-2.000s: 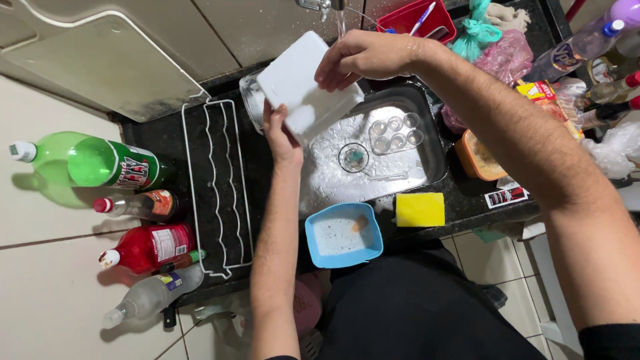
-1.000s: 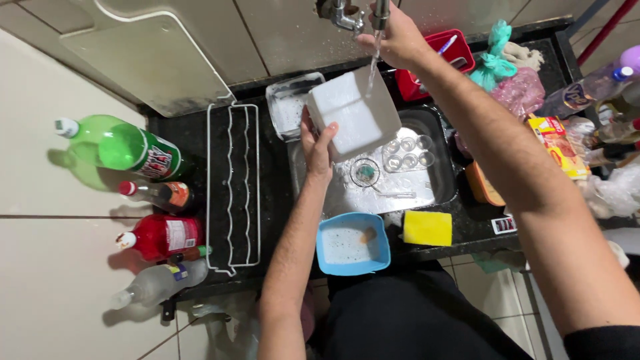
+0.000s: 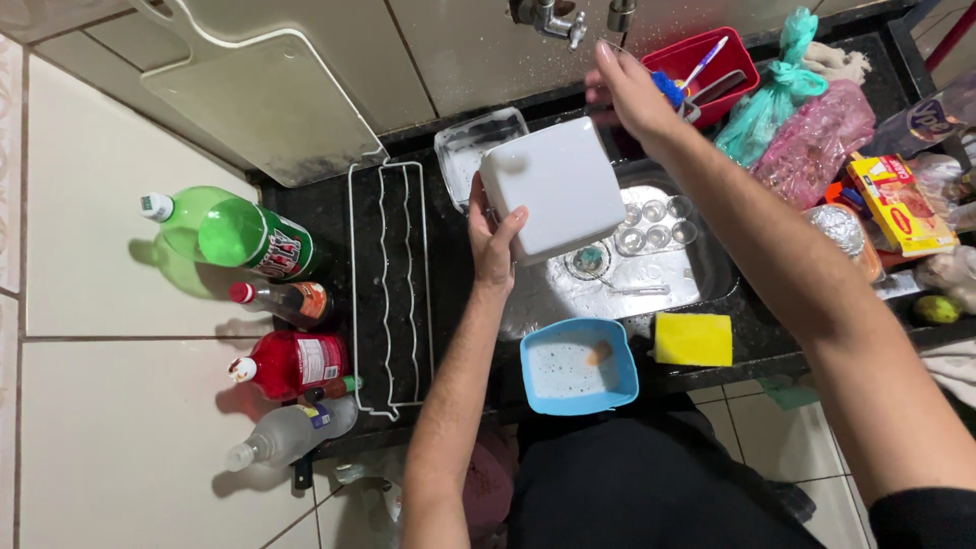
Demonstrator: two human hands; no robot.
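My left hand (image 3: 496, 236) grips a white square plastic container (image 3: 557, 187) by its lower left side, with its flat base toward the camera, above the steel sink (image 3: 679, 278). My right hand (image 3: 625, 84), slightly blurred, is raised beside the wall tap (image 3: 560, 27) with fingers apart and holds nothing. No water stream shows at the spout. Several small clear cups (image 3: 656, 235) and a metal utensil (image 3: 640, 290) lie in the sink. A light blue tub (image 3: 579, 366) with soapy liquid and a yellow sponge (image 3: 692, 339) stand on the near counter edge.
A clear container (image 3: 456, 171) with suds sits behind my left hand. A white wire rack (image 3: 428, 305) and several bottles (image 3: 286, 366) stand at left, below a leaning cutting board (image 3: 259, 99). A red bin (image 3: 705, 69), knotted plastic bags (image 3: 816, 137) and food packets (image 3: 900, 202) crowd the right.
One second ago water ran from the tap into the upturned container, with my right hand at the tap. Now the stream is gone, the container shows its base, and my right hand is off the tap.
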